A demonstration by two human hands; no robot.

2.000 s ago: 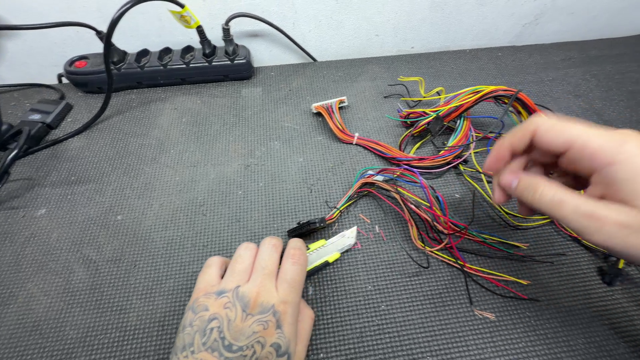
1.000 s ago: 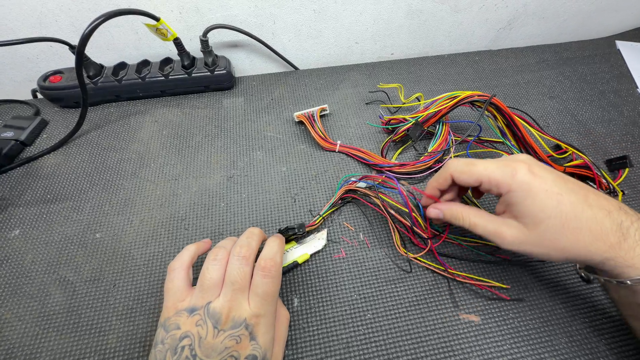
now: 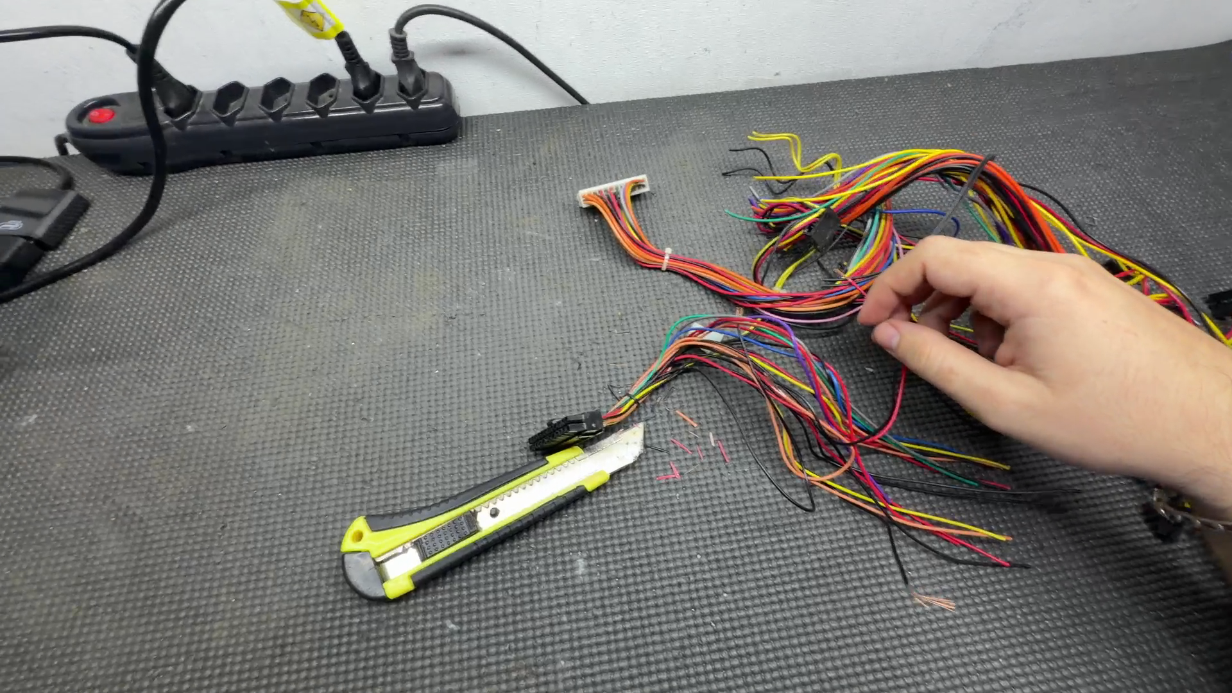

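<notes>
My right hand (image 3: 1049,346) is over the right side of the wires, its thumb and index finger pinched together. A red wire (image 3: 902,390) runs up from the lower wire bundle (image 3: 770,361) into this hand and passes behind the thumb. The lower bundle ends at a black connector (image 3: 568,431). Just beside that connector lies a yellow and black snap-off utility knife (image 3: 491,515), blade out. Behind, a second wire harness (image 3: 717,279) has a white connector (image 3: 614,191) and a cable tie (image 3: 666,259). My left hand is out of view.
A black power strip (image 3: 279,120) with plugs stands by the wall at the back left. Black cables and an adapter (image 3: 43,226) are at the left edge. Small wire scraps (image 3: 698,448) lie near the blade, and copper strands (image 3: 934,603) lie nearer me.
My left hand has let go of the utility knife and left the view. My right hand, with the red wire, has moved up and away from the lower bundle's middle.
</notes>
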